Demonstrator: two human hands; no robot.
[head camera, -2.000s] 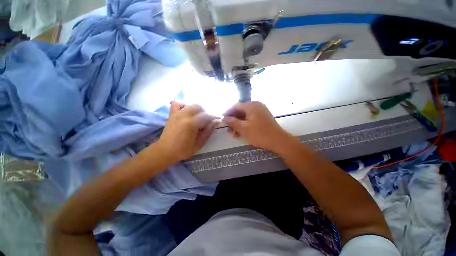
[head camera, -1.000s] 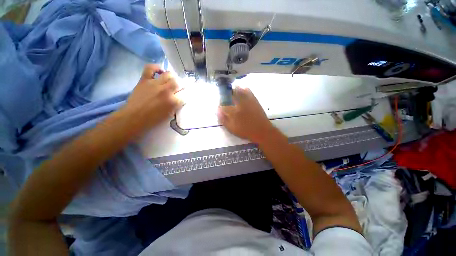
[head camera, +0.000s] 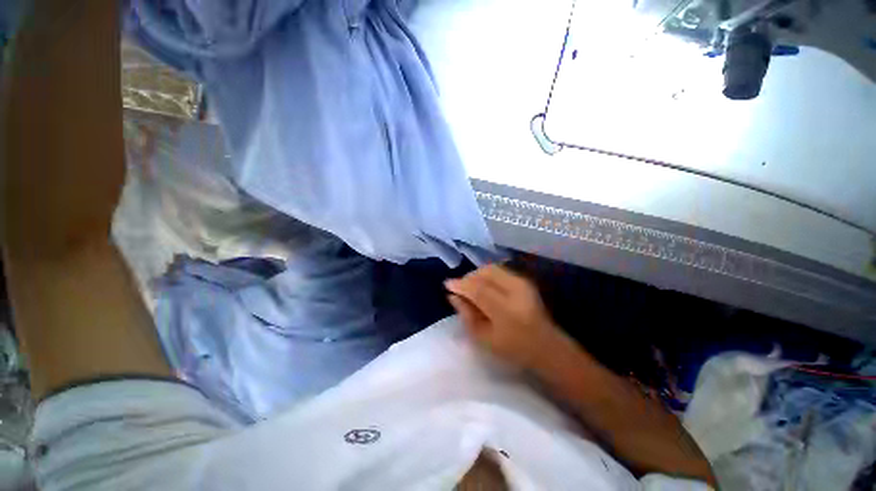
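The light blue garment fabric (head camera: 336, 134) hangs in long folds over the left part of the table and its front edge. My right hand (head camera: 499, 309) is low in front of the table edge, above my lap, with fingers curled. The fabric's lower corner reaches the top of this hand; whether the fingers grip it cannot be told. My left forearm runs up along the left side and out of the top of the picture, so my left hand is not in view. The sewing machine's lower parts (head camera: 744, 62) show at the top right.
The white machine table (head camera: 634, 115) has a grey front edge (head camera: 663, 251) with a printed scale. More light blue cloth (head camera: 279, 331) lies beside my lap at the left. White and pale blue cloth (head camera: 735, 403) is heaped at the lower right, near an orange-red cord (head camera: 831, 373).
The view has swung left and down. Both hands have left the needle area: my right hand has dropped below the table edge, and my left has gone up out of the picture.
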